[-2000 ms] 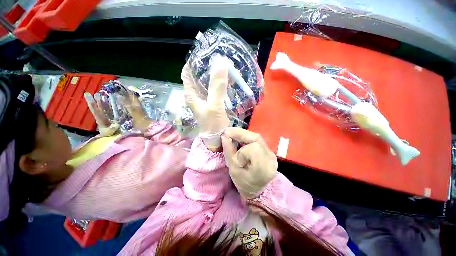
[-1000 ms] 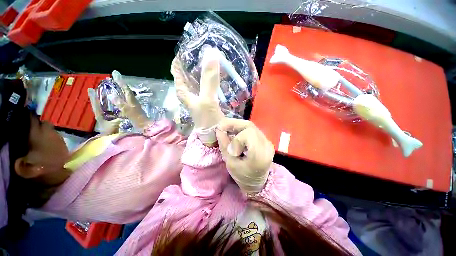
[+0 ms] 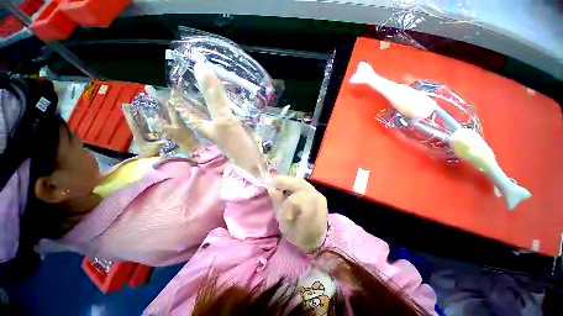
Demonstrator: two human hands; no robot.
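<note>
My gloved left hand (image 3: 225, 126) reaches forward-left and holds a clear shell (image 3: 244, 77) in crinkled film, with a whitish strip inside. My gloved right hand (image 3: 299, 210) is closed at my left wrist, its fingertips pinching the cuff of the left glove. On the red-orange mat (image 3: 420, 203) at the right lies another clear shell (image 3: 460, 111). Two white bone-shaped pieces lie by it: one at its upper left (image 3: 392, 89), one at its lower right (image 3: 487, 163), each partly over the shell.
A person in a pink smock (image 3: 148, 210) sits close on my left, gloved hands on a clear shell (image 3: 148, 114). A red divided tray (image 3: 105, 117) lies beyond them. Red bins (image 3: 89, 9) are at the upper left. A white shelf (image 3: 296, 21) crosses the top.
My left hand and its shell have moved left, and the left arm now stretches further out. My right hand still pinches the cuff, slightly lower. The view has shifted a little.
</note>
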